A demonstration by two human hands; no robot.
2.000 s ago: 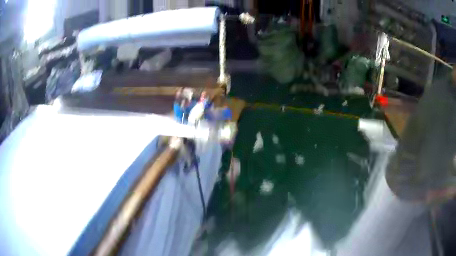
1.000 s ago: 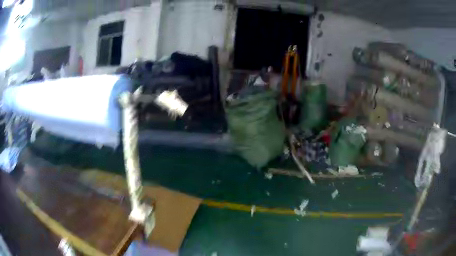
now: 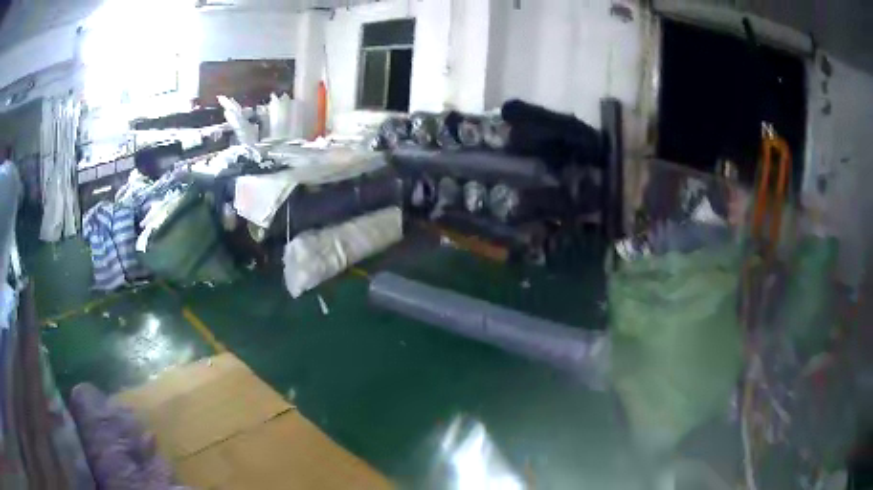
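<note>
Neither of my hands is in the picture. Nearest in front of me, flat brown cardboard sheets (image 3: 230, 421) lie on the green floor at the lower left. A purplish, blurred bundle or roll (image 3: 110, 435) lies beside them at the left. A long grey-purple wrapped roll (image 3: 488, 321) lies on the floor in the middle. A large green woven sack (image 3: 678, 349) stands at the right, blurred.
Stacked dark fabric rolls (image 3: 479, 163) lie along the back wall. A white wrapped roll (image 3: 345, 249) lies before a cloth-covered pile. A blue-white striped sack (image 3: 112, 246) stands at the left. An orange upright frame (image 3: 772, 182) stands by the dark doorway (image 3: 732, 100).
The view has swung away from the cloth-covered table and turned left across the room. The pale-blue roll on its stand, the table and the other person have left the picture.
</note>
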